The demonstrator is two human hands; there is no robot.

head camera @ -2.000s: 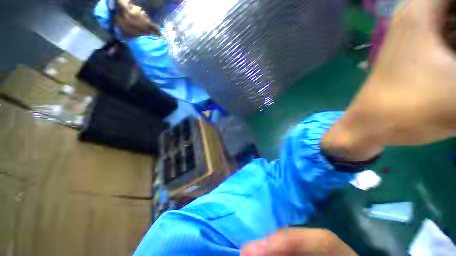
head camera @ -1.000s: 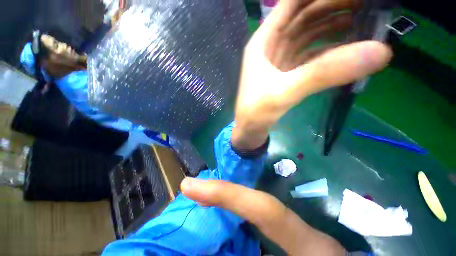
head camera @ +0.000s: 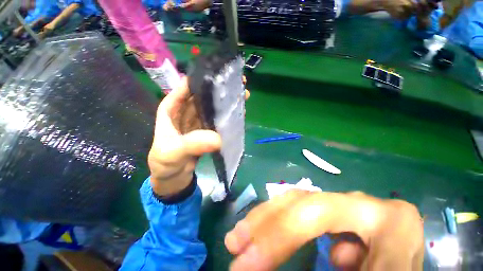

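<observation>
My left hand (head camera: 180, 137) holds a thin black-edged device (head camera: 230, 119) upright on its edge above the green bench. Its pale grey, mottled face is turned to the right, and my left thumb lies on its near side. A dark layer shows at its left; whether it is a separate part I cannot tell. My right hand (head camera: 339, 227) is close to the camera at the bottom, fingers curled, holding nothing that I can see. It is apart from the device and cut off by the lower edge.
A tall silvery tray stack (head camera: 63, 127) stands left. On the bench are a blue stick (head camera: 278, 138), a pale oval blade (head camera: 321, 161), white scraps (head camera: 288, 188) and a pale-blue strip (head camera: 245, 198). Behind are a green belt (head camera: 318, 100), a pink-wrapped post (head camera: 140, 34) and workers' arms.
The view has swung to the right, bringing the belt and post into sight. The device is now clearly visible, upright in my left hand. My right fingers are more curled.
</observation>
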